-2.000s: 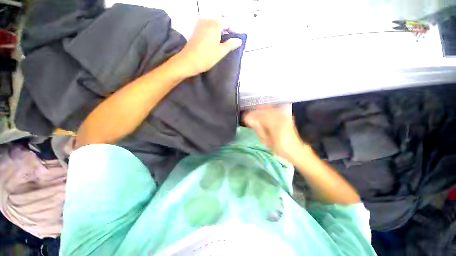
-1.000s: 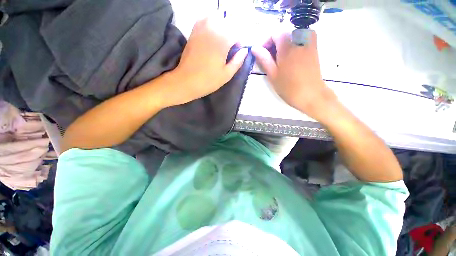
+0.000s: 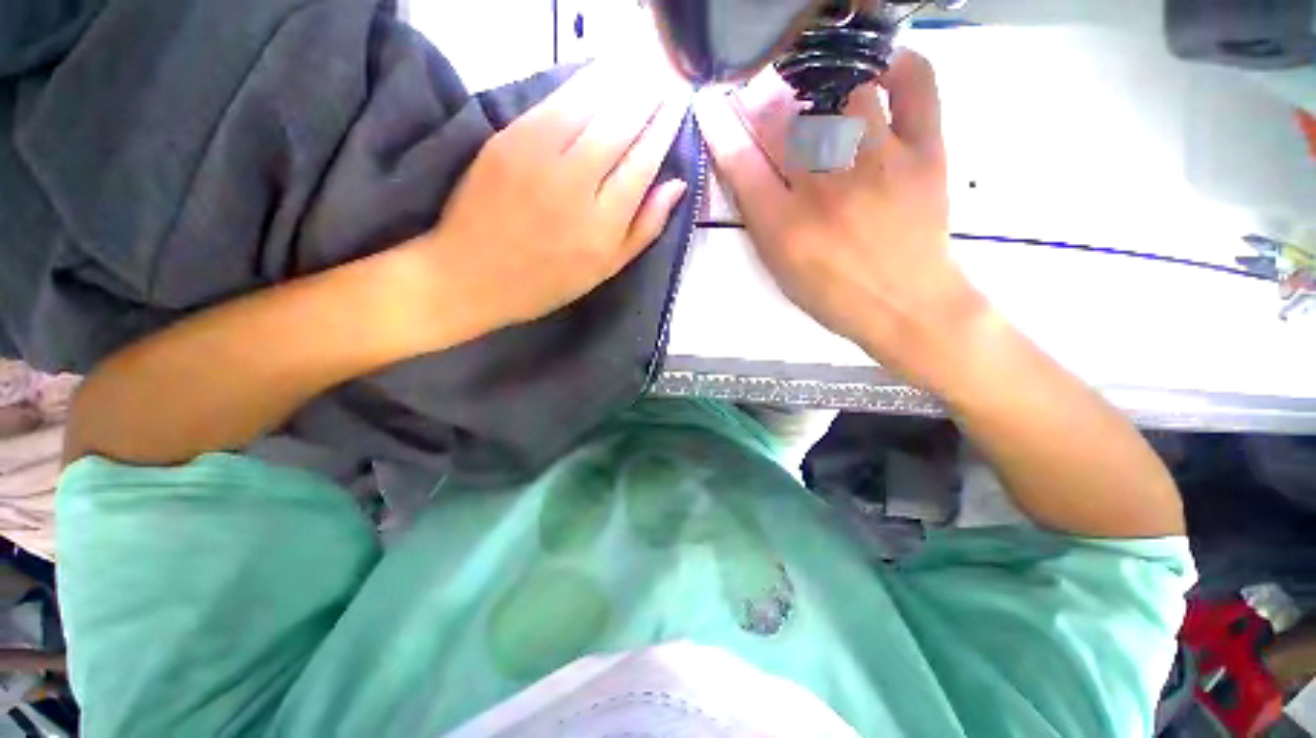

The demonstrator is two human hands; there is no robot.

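A dark grey garment piece [image 3: 476, 382] lies in folds over the left of the table and hangs down to my lap. A zip [image 3: 676, 289] runs along its right edge towards the needle area, which is washed out by bright light. My left hand [image 3: 556, 202] lies flat on the cloth beside the zip, fingers pointing up to the needle area. My right hand [image 3: 852, 202] is right of the zip edge, its fingers partly behind the dark machine part [image 3: 834, 65]; I cannot tell if it grips the cloth.
The white machine table [image 3: 1097, 317] has a grey, ruler-like front edge. Small coloured snips [image 3: 1282, 267] lie at its right. Dark fabric [image 3: 902, 483] is heaped below the table, pink cloth [image 3: 29, 461] is at the far left, and a red thing [image 3: 1230, 663] is at lower right.
My right hand has come up from below the table edge to the needle area. Since a second ago, my left hand has flattened on the cloth, and the machine head shows more.
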